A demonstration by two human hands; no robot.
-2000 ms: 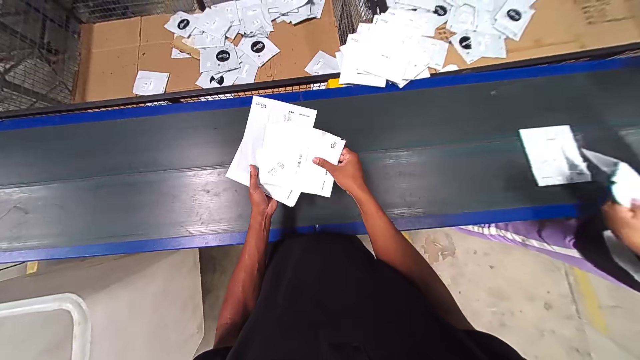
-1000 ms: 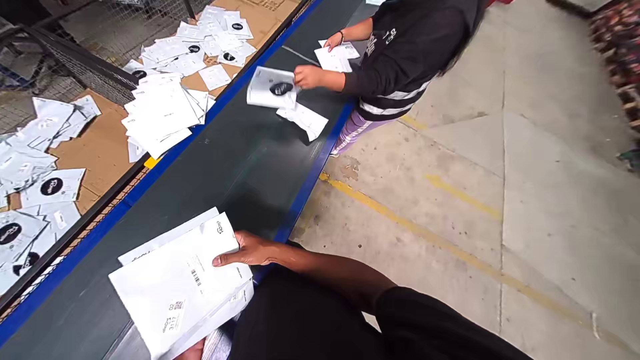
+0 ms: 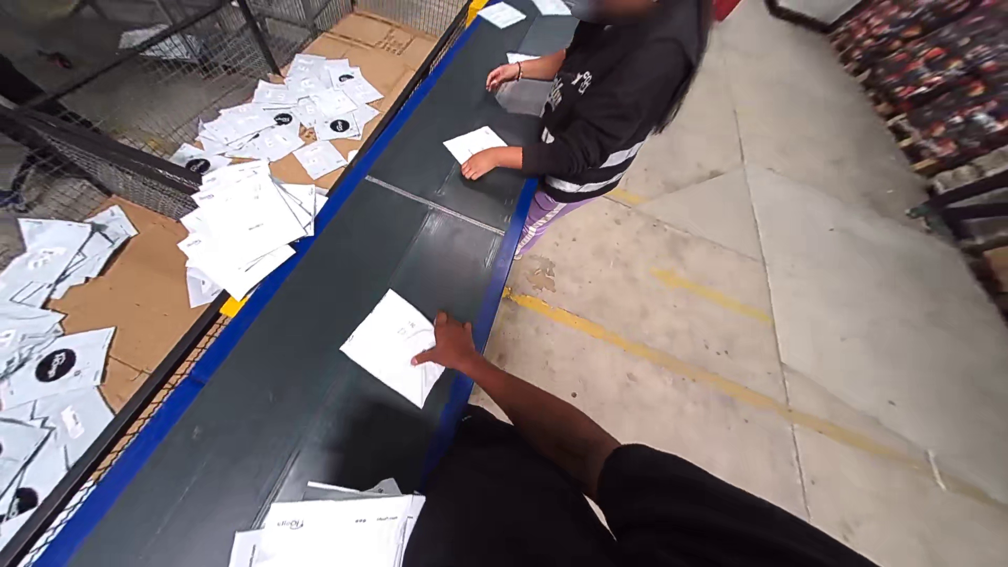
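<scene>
My right hand (image 3: pixel 451 343) is on the right edge of a white mailing envelope (image 3: pixel 391 346) that lies over the dark conveyor belt (image 3: pixel 315 394), with the thumb on top and the fingers around its edge. Several white envelopes (image 3: pixel 335 531) are stacked at the bottom of the view, against my dark clothing. My left hand is out of sight; whether it supports that stack cannot be seen.
Across the belt, a co-worker's hand (image 3: pixel 480 163) touches another envelope (image 3: pixel 475 145). Beyond the blue belt edge (image 3: pixel 260 291), piles of white envelopes (image 3: pixel 248 224) lie on cardboard (image 3: pixel 146 268) beside wire mesh cages (image 3: pixel 142 157). Concrete floor (image 3: pixel 669 315) lies to the right.
The view has swung toward the co-worker. My right hand has moved from the held stack to a single envelope farther up the belt. The co-worker's hands have come apart.
</scene>
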